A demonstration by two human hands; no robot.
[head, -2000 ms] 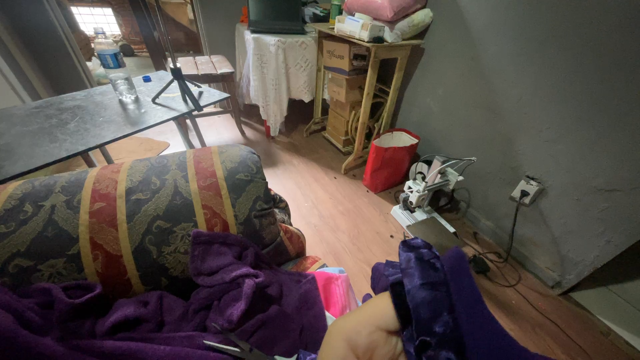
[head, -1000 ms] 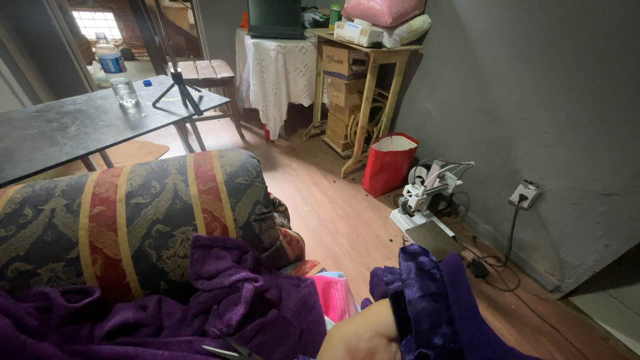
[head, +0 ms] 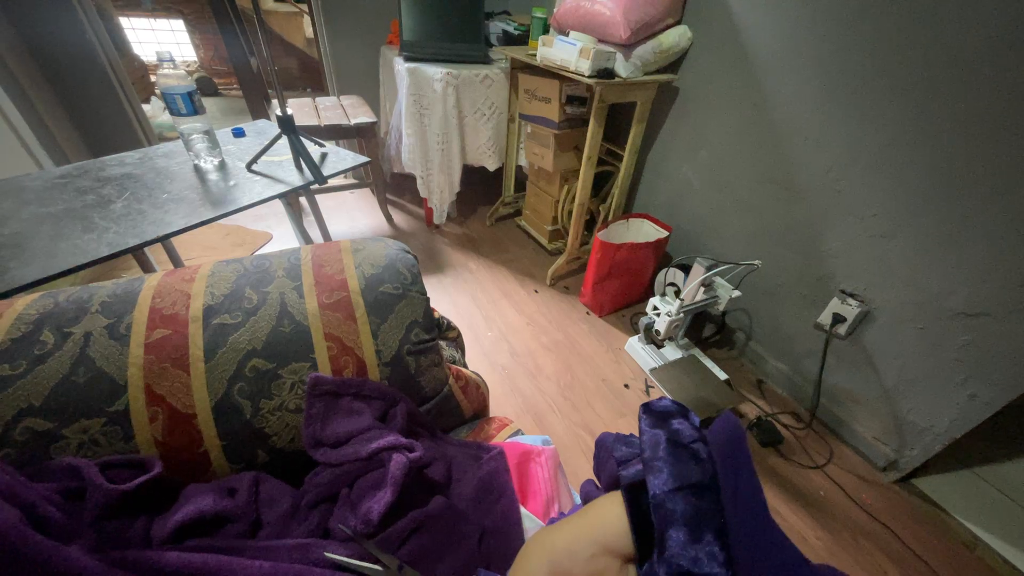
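My right hand [head: 580,540] shows only as a bare wrist and lower part at the bottom edge; its fingers are hidden below the frame. A dark purple velvet cuff [head: 680,488] surrounds the wrist. To the left, metal scissors [head: 372,558] stand with parted blades against a purple fleece cloth [head: 448,488]. Their handles are cut off by the bottom edge, so I cannot tell whether my right hand holds them. Pink fabric [head: 540,480] lies between the fleece and my wrist. My left hand is out of view.
A striped, patterned sofa arm [head: 264,344] rises beyond the fleece. Farther off are a dark table [head: 104,200] with a plastic bottle [head: 188,112] and tripod [head: 288,140], a red bag [head: 624,264], a white machine [head: 680,320] on the floor, and a plugged-in cable [head: 820,392].
The scissors have shifted slightly and their blades look wider apart than two seconds ago. My right wrist has sunk a little lower. The fleece and pink fabric look much the same.
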